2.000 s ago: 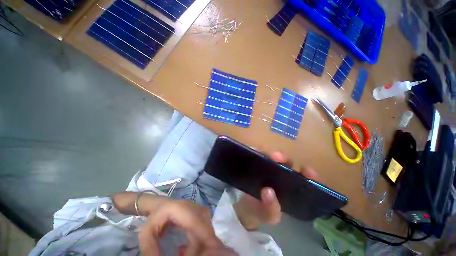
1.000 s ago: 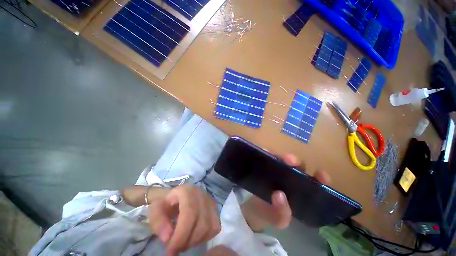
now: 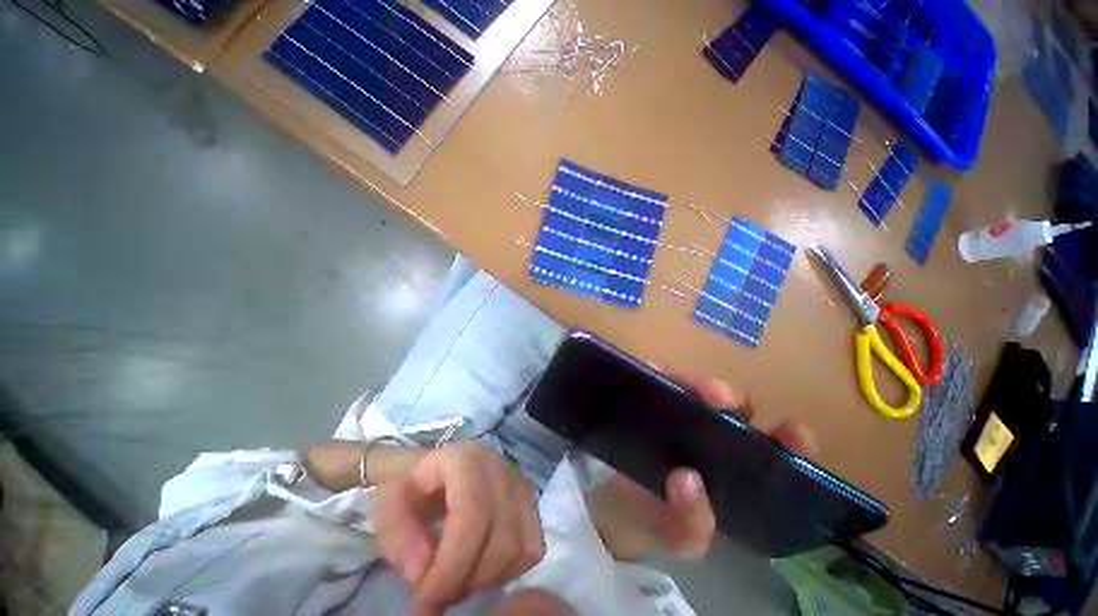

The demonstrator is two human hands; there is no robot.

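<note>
My right hand (image 3: 692,517) holds a dark glossy smartphone (image 3: 674,439) tilted over my lap, its thumb on the near edge and fingertips over the far edge. My left hand (image 3: 464,523), with a bracelet at the wrist, is to the left of the phone, not touching it. Its fingers are loosely curled around nothing. Past the phone on the tabletop lie a larger tabbed solar cell (image 3: 598,235) and a smaller cut cell (image 3: 747,283), with thin wires at their sides. No hand touches them.
Brown table (image 3: 482,157) holds scissors (image 3: 873,331), grey wire bundle (image 3: 943,421), white bottle (image 3: 1005,238), blue tray (image 3: 969,138) with cells, smaller cells (image 3: 819,130), loose wires (image 3: 590,54). Large cells (image 3: 367,72) lie on a pale board at upper left. Black box (image 3: 1011,403) and cables are at right.
My left hand, blurred with fingers apart two seconds ago, now curls loosely. The table items have shifted right in view as the camera moved. The phone stays in my right hand.
</note>
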